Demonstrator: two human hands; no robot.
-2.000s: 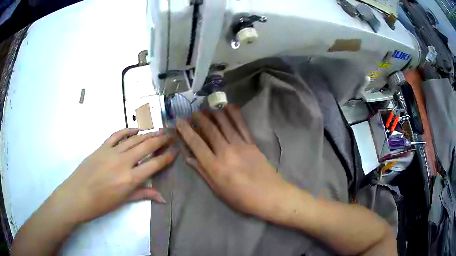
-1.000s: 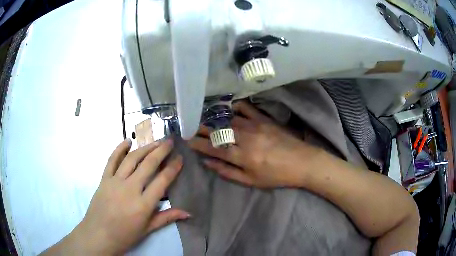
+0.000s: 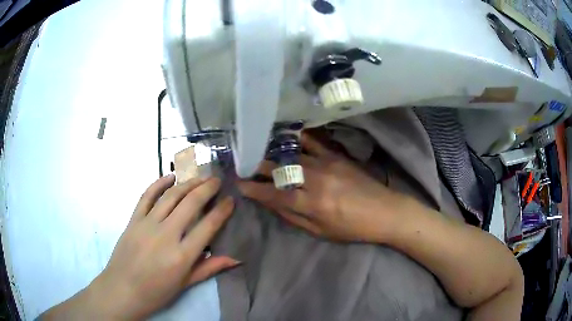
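The grey-brown garment [image 3: 313, 269] lies under the white sewing machine head [image 3: 207, 75], its left edge running up to the presser foot area, which is partly hidden by the head and fingers. My left hand [image 3: 169, 238] lies flat at the garment's left edge, fingertips just below the tan card [image 3: 185, 165], thumb on the cloth. My right hand [image 3: 332, 194] rests on the cloth right of the needle area, its fingers partly hidden behind the lower tension dial [image 3: 288, 177]. A dark ribbed waistband [image 3: 448, 147] shows beyond my right forearm.
The white table [image 3: 75, 188] extends at left with a small grey mark on it. The machine arm [image 3: 426, 56] runs across the top to the right. A small tool tray [image 3: 514, 210] with orange-handled snips [image 3: 530, 187] and purple items stands at right.
Since two seconds ago the view has moved closer to the machine head. My right hand has shifted behind the lower dial, and the ribbed waistband has come into view. Both hands stay on the cloth.
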